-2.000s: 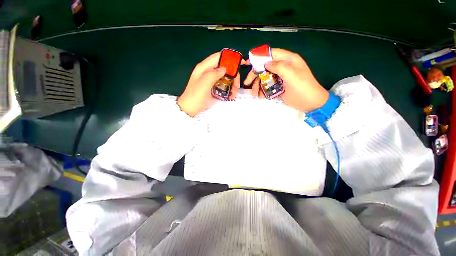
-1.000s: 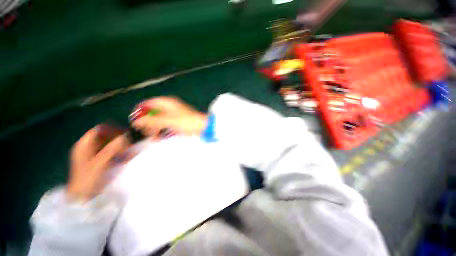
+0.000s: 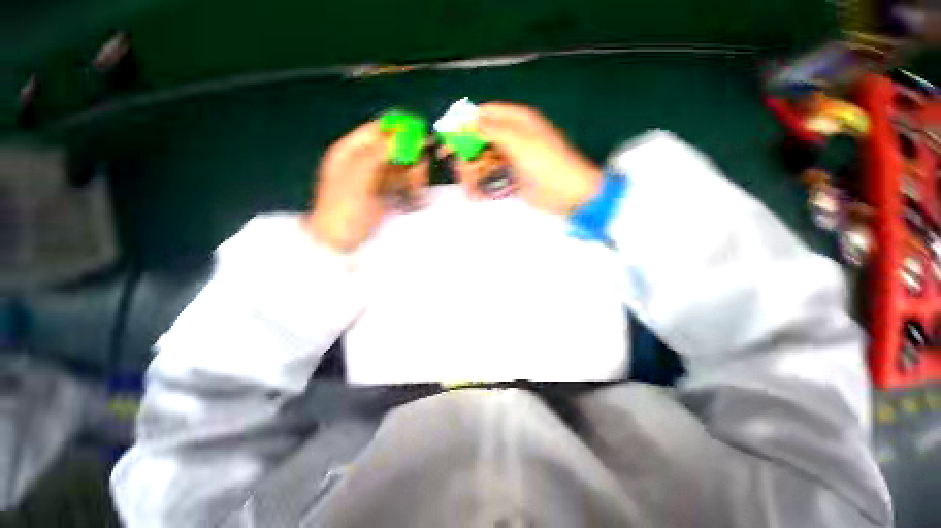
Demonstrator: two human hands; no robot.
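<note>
My left hand [image 3: 351,186] holds a smartwatch screen-and-board assembly [image 3: 406,137] with its screen lit green. My right hand [image 3: 542,155] holds a second smartwatch assembly [image 3: 469,143], its screen green with a white glare at the top. A small module [image 3: 496,183] hangs below the right screen; the module below the left one is blurred and partly covered by fingers. The two units are side by side, a little apart, above the far edge of the white record sheets [image 3: 490,299]. A blue wrist strap [image 3: 601,208] is on my right wrist.
A red parts tray [image 3: 885,227] with units stands at the right edge. Loose units [image 3: 854,242] and a blurred tool holder [image 3: 825,108] are beside it. A beige vented box [image 3: 62,217] is at the left. Small dark items lie across the bench.
The view has swung right and back. Both screens have changed from red, with white on the right one, to green. Both hands still hold their units.
</note>
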